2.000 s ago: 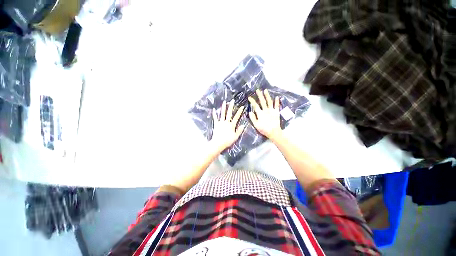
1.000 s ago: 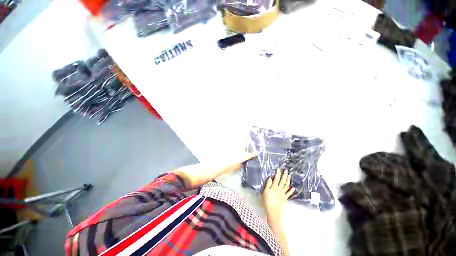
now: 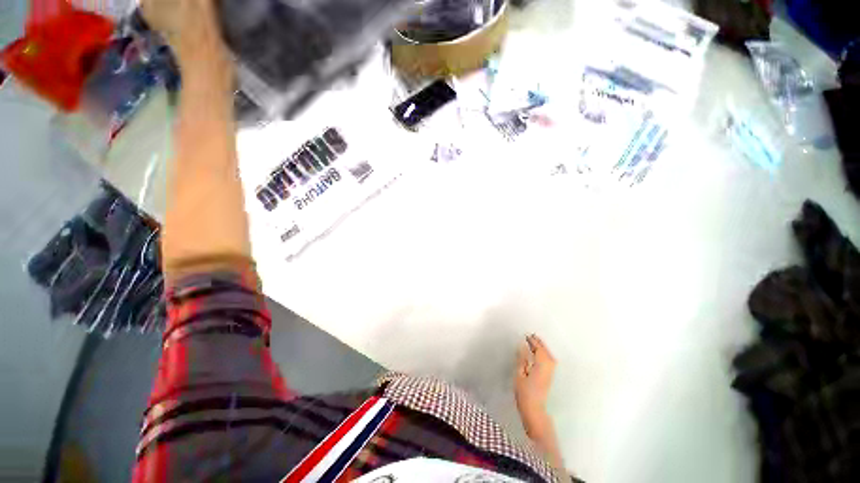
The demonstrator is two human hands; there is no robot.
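My left hand (image 3: 177,13) is at the top left, partly cut off by the frame's upper edge, at the left end of a blurred, dark bagged garment (image 3: 306,47). It appears to grip this packet; the fingertips are not clear. The packet lies over or just above the far left part of the table, left of a tan tape roll (image 3: 443,57). My right hand (image 3: 535,368) is low over the white tabletop, with fingers curled together and nothing visible in it.
Printed empty poly bags (image 3: 306,170) lie at the left table edge. A small black object (image 3: 424,104) lies near the tape roll. More printed plastic (image 3: 632,104) is at the back. A dark garment pile (image 3: 802,330) is at right. A dark striped bundle (image 3: 99,255) and red item (image 3: 61,52) are at left.
The bagged garment has left the spot in front of me. My left arm has stretched to the far left. My right hand stays near the front, its fingers now curled. The view has shifted.
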